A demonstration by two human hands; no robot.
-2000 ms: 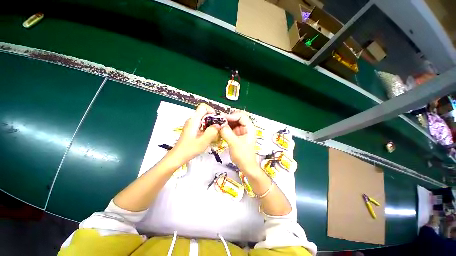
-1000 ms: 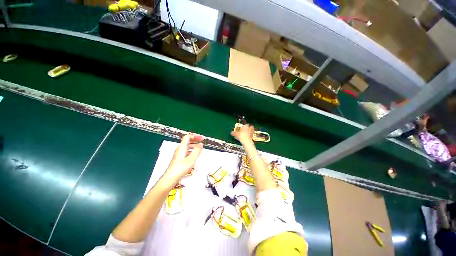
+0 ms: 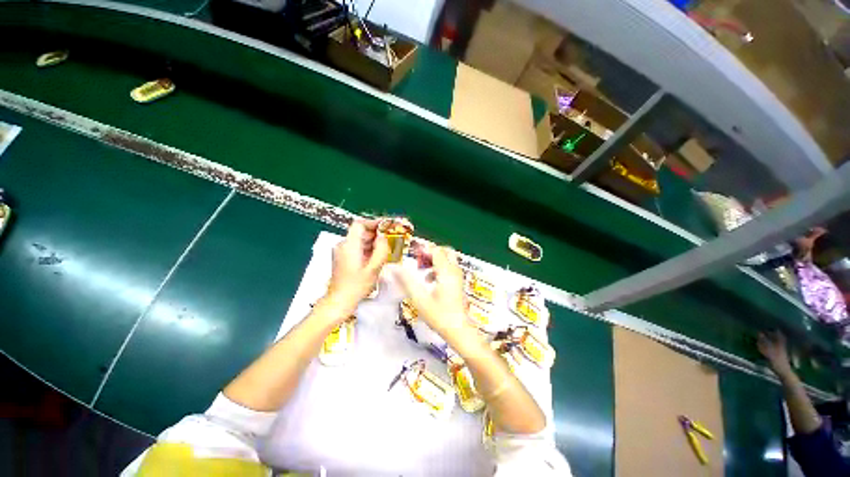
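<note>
My left hand point(image 3: 356, 265) holds a yellow-and-white unit point(image 3: 395, 244) upright near the far edge of the white sheet point(image 3: 363, 410). My right hand point(image 3: 440, 284) is just right of the unit, with its fingertips on a small dark part at the wires point(image 3: 418, 252). Fine detail between the fingers is blurred. Several more yellow-and-white units point(image 3: 428, 389) with red and black wires lie on the sheet below and to the right. A black connector point(image 3: 407, 326) lies among them.
The green conveyor point(image 3: 280, 149) runs beyond the worn pale rail, with spaced units such as one point(image 3: 526, 247). Yellow-handled pliers point(image 3: 693, 440) lie on a cardboard sheet point(image 3: 643, 391) at right. A grey metal post point(image 3: 690, 252) crosses the right side. Another person's arm point(image 3: 788, 382) reaches in at far right.
My right hand has come back from the conveyor to my left hand, and a unit is now held between them. The view has shifted. Another person's arm now reaches toward the conveyor.
</note>
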